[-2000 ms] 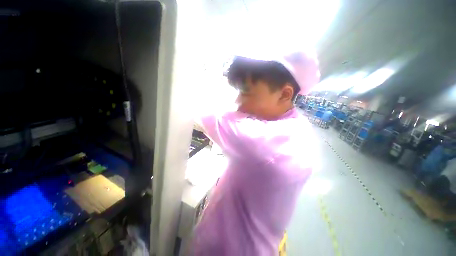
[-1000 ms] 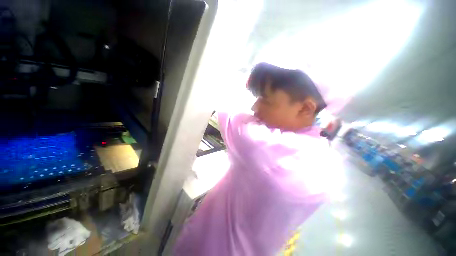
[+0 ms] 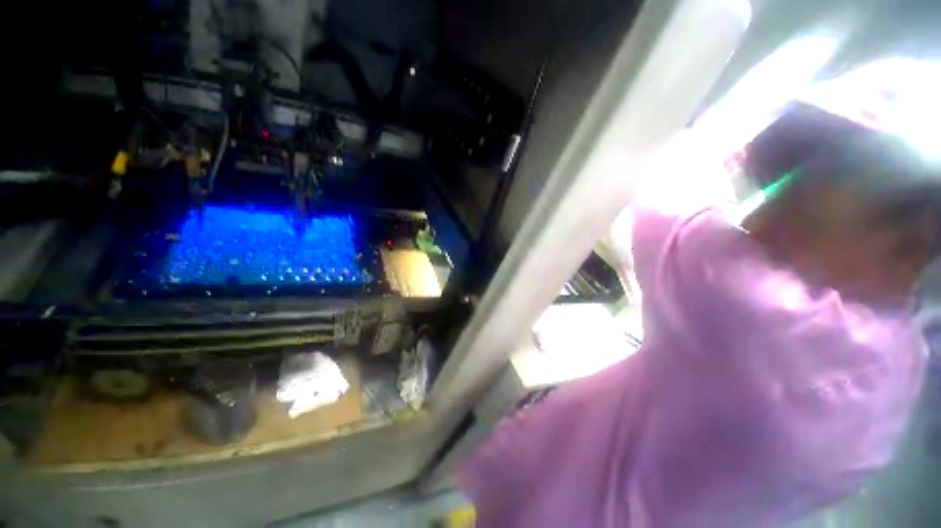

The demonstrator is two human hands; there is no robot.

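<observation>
Neither of my hands is in the picture. A printed circuit board point(image 3: 263, 248) glows blue inside the dark open machine, left of centre. A dispensing head point(image 3: 294, 155) with cables and hoses is above the board. Conveyor rails point(image 3: 206, 332) run along the board's near side. A tan flat piece point(image 3: 413, 273) lies just right of the board, with a small green piece beside it. A crumpled white wipe point(image 3: 312, 383) lies on the machine's brownish front ledge point(image 3: 170, 438).
A person in a pink smock point(image 3: 702, 382) stands close on the right, beyond the machine's pale slanting frame edge point(image 3: 562, 227). A dark round container point(image 3: 222, 402) and a small round disc point(image 3: 121, 384) stand on the ledge. Another pale crumpled item point(image 3: 414, 371) lies at its right end.
The view has swung left and down. The machine inside and its ledge now show more fully, and the person has shifted to the right of the picture. The aisle is mostly out of view.
</observation>
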